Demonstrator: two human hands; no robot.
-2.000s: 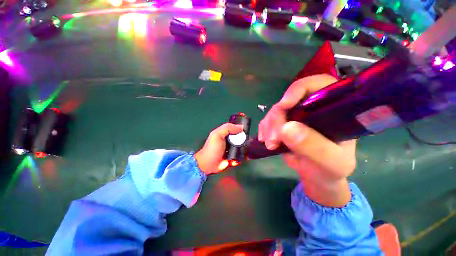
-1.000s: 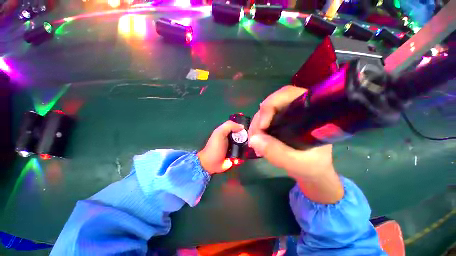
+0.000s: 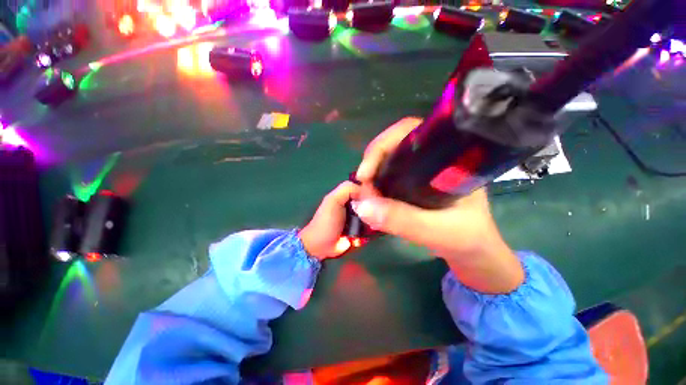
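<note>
My left hand (image 3: 329, 219) holds a small black light unit (image 3: 354, 224) upright near the middle of the bench, with red light at its lower end. My right hand (image 3: 432, 218) grips the thick black electric screwdriver (image 3: 444, 162), which has a reddish label and a grey top end tilted up to the right. My right fingers touch the left hand at the unit. The screwdriver's tip and most of the unit are hidden behind the fingers.
Two black light units (image 3: 90, 225) lie at the left. More units (image 3: 236, 63) lie along the far side. A screw feeder (image 3: 519, 45) stands behind the screwdriver. A cable (image 3: 639, 159) curves at right. A yellow-white scrap (image 3: 274, 120) lies on the green bench (image 3: 188, 169).
The screwdriver has swung from leaning far right to more upright over the unit, and my right hand has moved left against my left hand. The unit's white disc is now covered. The view has shifted right.
</note>
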